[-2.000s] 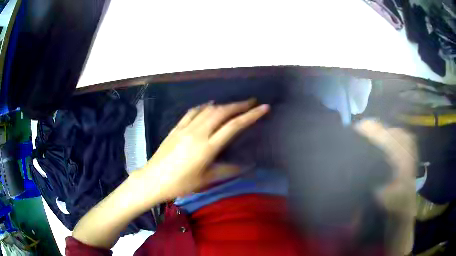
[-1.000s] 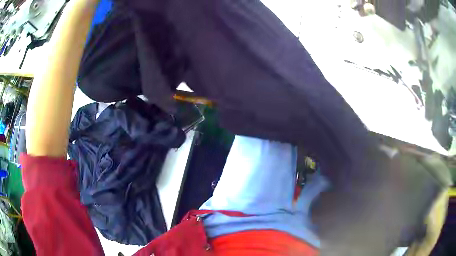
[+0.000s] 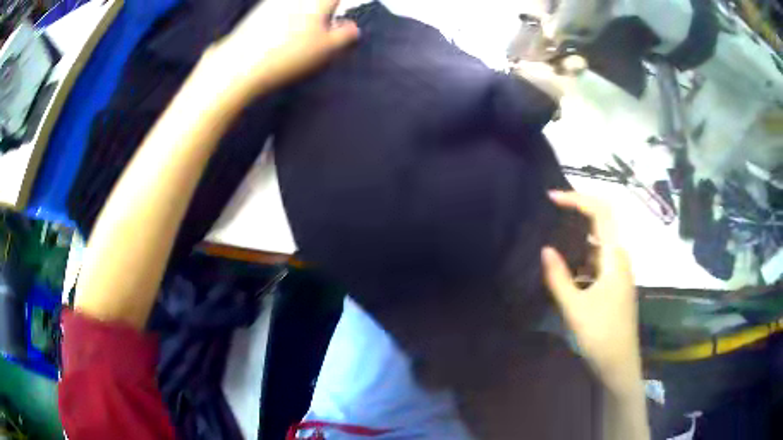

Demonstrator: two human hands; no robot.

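A dark navy-black garment piece spreads over the white table in front of me and hangs down over my lap. My left hand is at the upper left of this cloth, its fingertips at the cloth's top edge; whether they pinch it is unclear. My right hand is at the cloth's right edge, thumb and fingers apart, close to or touching the cloth. The lower part of the cloth is blurred.
A sewing machine stands at the upper right, with a slim dark and pinkish tool on the table. More dark cloth lies over the blue surface at left. A crumpled navy bundle is below it.
The dark cloth has moved from a long stretched sweep to a broad spread over the table. My left hand has come down into view. My right hand has moved up and left.
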